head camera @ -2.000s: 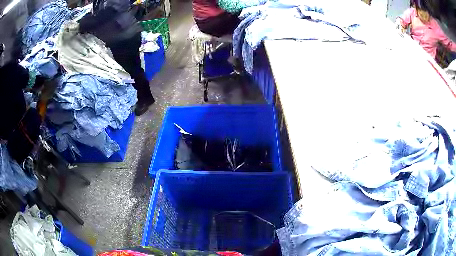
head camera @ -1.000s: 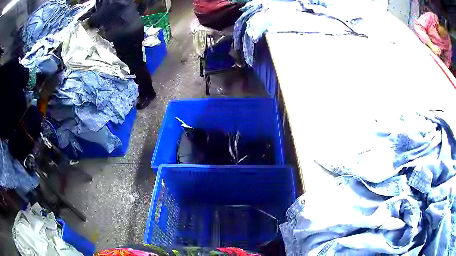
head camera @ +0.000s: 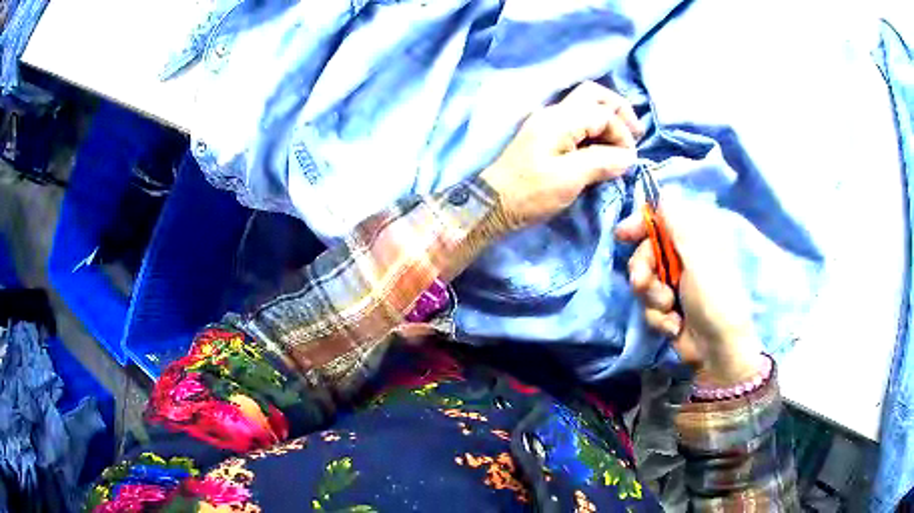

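Observation:
A light-blue denim garment (head camera: pixel 381 110) is spread over the white table and hangs over its near edge towards my lap. My left hand (head camera: pixel 566 150) lies over it, with thumb and fingertips pinched together at a fold of the cloth. My right hand (head camera: pixel 692 286) holds orange-handled thread snips (head camera: pixel 662 245) upright. The metal blade tips are right at my left fingertips. Whatever thread or seam lies between the fingertips and blades is too small to tell.
The white table (head camera: pixel 802 80) runs under the garment. More blue denim (head camera: pixel 897 250) lies at the right edge. Blue crates (head camera: pixel 180 250) stand beside the table at the left, with a blue garment heap (head camera: pixel 40 421) at the lower left.
The view has swung from the aisle and crates down to the table and my lap. Both hands have come into view, on the denim and the snips.

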